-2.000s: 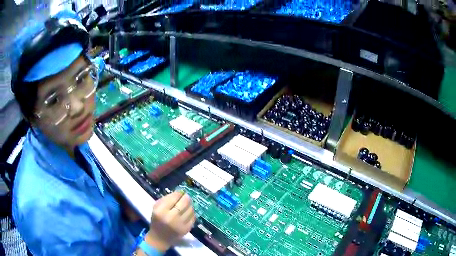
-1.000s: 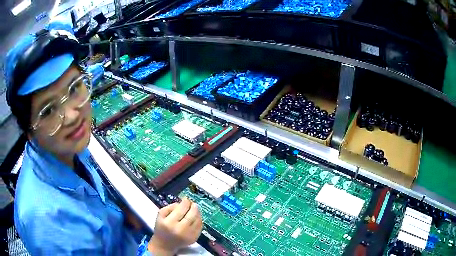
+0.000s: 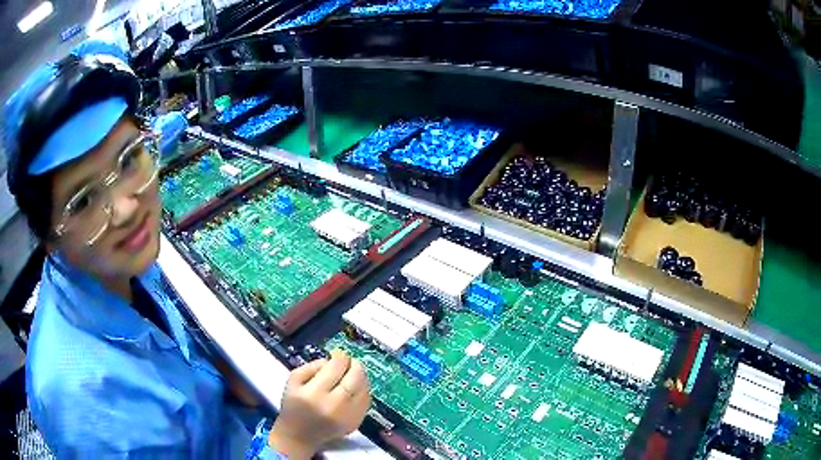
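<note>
Neither of my hands is in view. Nearest in front of me lies a green circuit board [image 3: 504, 386] in a dark carrier. It bears groups of white blocks [image 3: 389, 319], small blue blocks [image 3: 420, 360] beside them and black round parts. Another person's hand [image 3: 322, 400], fingers curled together, is over the board's near left corner; a tiny yellowish thing shows at its fingertips, too small to name.
A person in a blue coat and cap [image 3: 135, 359] is at the left. Red-brown crossbars [image 3: 347, 286] separate boards along the white rail [image 3: 212, 314]. Behind are black bins of blue parts [image 3: 446, 148], cartons of black round parts [image 3: 540, 202] and a metal shelf post [image 3: 621, 171].
The view has shifted a little, so the boards and cartons sit slightly further right than two seconds ago. The other person's hand stays near the board's corner.
</note>
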